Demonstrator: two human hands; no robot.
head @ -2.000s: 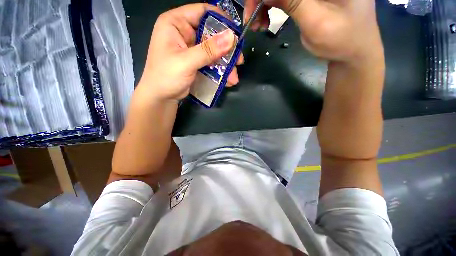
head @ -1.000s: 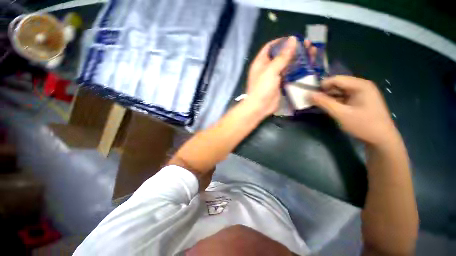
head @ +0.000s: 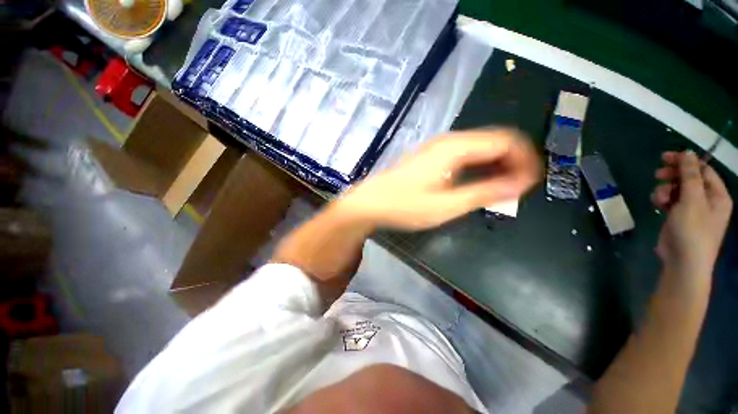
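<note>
My left hand (head: 457,178) is blurred over the left of the dark green bench, thumb and fingers curled with a gap between them and nothing visibly held. A pale-ended piece (head: 506,208) shows partly below its fingers; the rest is hidden. My right hand (head: 692,198) is at the far right, holding thin tweezers (head: 716,141) that point up and away. Two circuit board assemblies lie between the hands. One (head: 566,137) has its pale end at the top and a silvery lower end. The other (head: 607,194) is tilted, pale end toward me.
A tray stack (head: 324,73) under a ribbed white liner stands left, with blue housings in some pockets. An open cardboard box (head: 231,218) is below it. A white-edged conveyor (head: 599,73) curves behind. Small white specks and a pale scrap (head: 510,65) lie on the bench. A fan (head: 129,16) is upper left.
The view has turned left. The blue housing was in my left hand and no longer shows there. My hands have moved apart, and both board assemblies are now uncovered on the bench.
</note>
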